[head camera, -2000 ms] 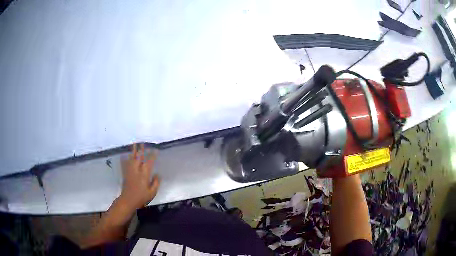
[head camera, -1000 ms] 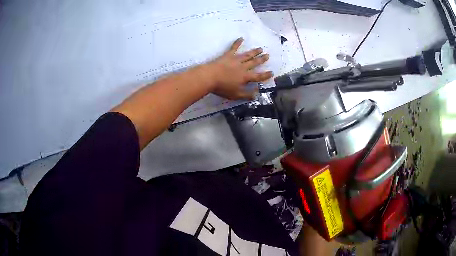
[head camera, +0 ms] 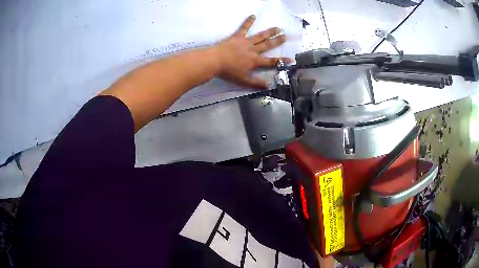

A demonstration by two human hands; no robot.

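The straight knife cutting machine (head camera: pixel 362 152) stands at the right, its red and silver motor large and close. Its grey base plate (head camera: pixel 268 125) lies on the table at the front edge of the fabric lay. My left hand (head camera: pixel 249 55) lies flat on the paper marker (head camera: pixel 131 31), fingers spread, holding nothing. Its fingertips are beside the narrow upright metal at the machine's front. Only a sliver of my right forearm shows at the bottom, below the motor. My right hand is hidden behind the machine.
The white table (head camera: pixel 194 136) shows as a strip before the lay. Dark rods (head camera: pixel 420 65) project right from the machine's top. A power cord loops over the motor. Dark offcuts (head camera: pixel 399 2) lie at the top right. Scraps litter the tan floor (head camera: pixel 446 125) at the right.
My left hand has moved from the lay's front edge onto the marker beside the machine. The machine has turned, its motor now nearer me and rods pointing right. The view has shifted.
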